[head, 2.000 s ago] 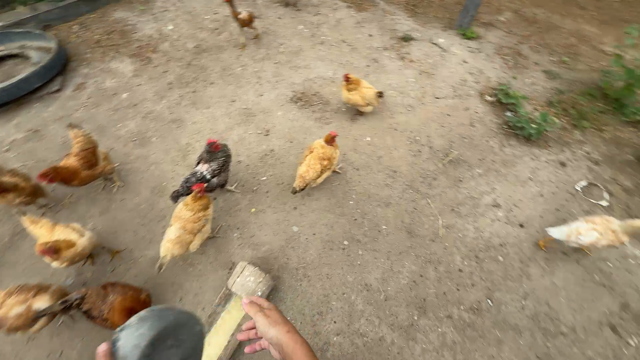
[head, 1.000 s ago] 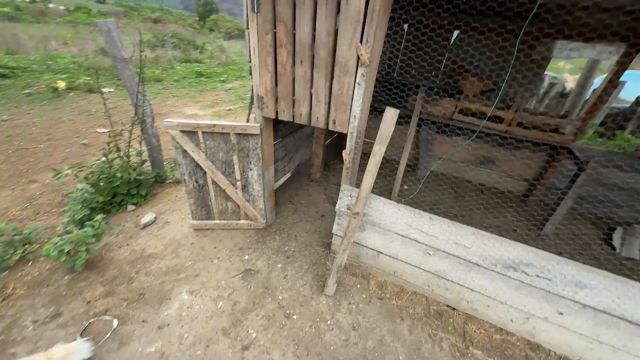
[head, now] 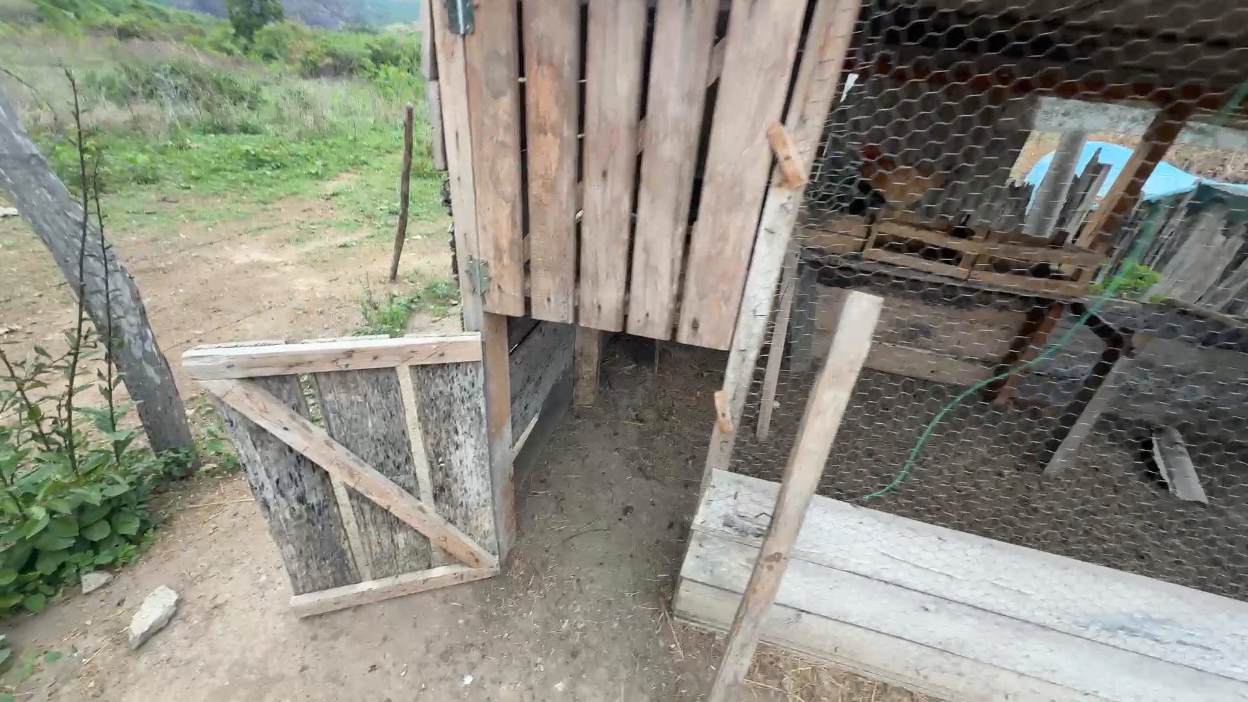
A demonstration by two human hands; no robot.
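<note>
Neither of my hands shows in the head view now, so what they hold is hidden. Ahead stands a wooden chicken coop. Its upper door of upright planks [head: 609, 166] hangs closed above a low doorway, while the lower half-door [head: 370, 478] is swung out to the left. A loose wooden plank [head: 799, 497] leans at a slant in front of the board wall [head: 955, 585]. Two small wooden turn-latches sit on the door post, an upper one [head: 786, 156] and a lower one [head: 722, 412].
Hexagonal wire mesh [head: 955, 419] closes the right side, with a green cord [head: 941, 429] hanging across it. Inside are wooden nest boxes [head: 975, 258]. A leaning post [head: 97, 283], leafy plants [head: 78, 507] and a stone [head: 153, 616] are at left.
The view has swung from the chickens on the dirt to the coop and moved closer to its doorway. My hands, seen two seconds ago near a wooden piece, have left the view.
</note>
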